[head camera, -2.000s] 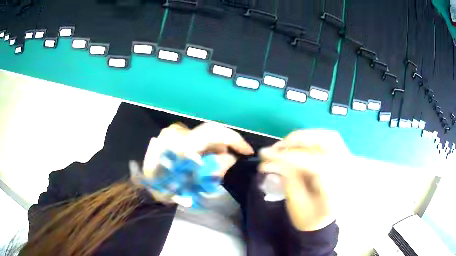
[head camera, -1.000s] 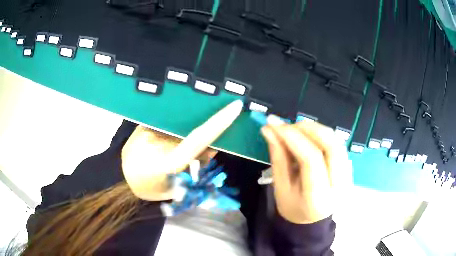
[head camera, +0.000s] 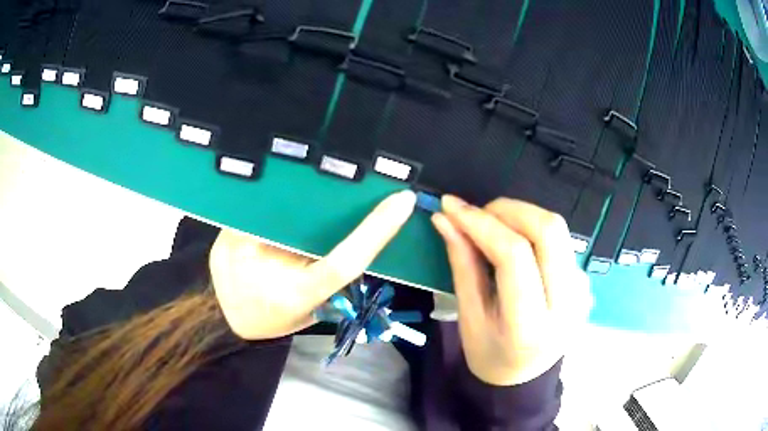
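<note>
A small blue film tab (head camera: 428, 201) lies at one clasp end of the black mesh straps (head camera: 278, 76). My right hand (head camera: 514, 290) has its thumb and index fingertips at the tab's right edge; whether they pinch it is hard to tell. My left hand (head camera: 282, 282) points its index finger to the tab's left side. A spiky bunch of blue and white film pieces (head camera: 366, 320) is held at my left hand, below the table edge. Neighbouring clasp ends show pale windows, such as this clasp end (head camera: 392, 167). My right hand covers some clasp ends.
The straps lie side by side on a green mat (head camera: 152, 172), with thin raised black bars (head camera: 324, 35) across them farther away. Clasp ends form a staggered row near the mat's front edge. A white object with a dark ribbed side (head camera: 653, 408) is at lower right. Long brown hair hangs at lower left.
Both hands have moved from below the table edge up to the clasp row. The blue tab, earlier raised at my right fingertips, now lies at the clasp end. The bunch stays with my left hand.
</note>
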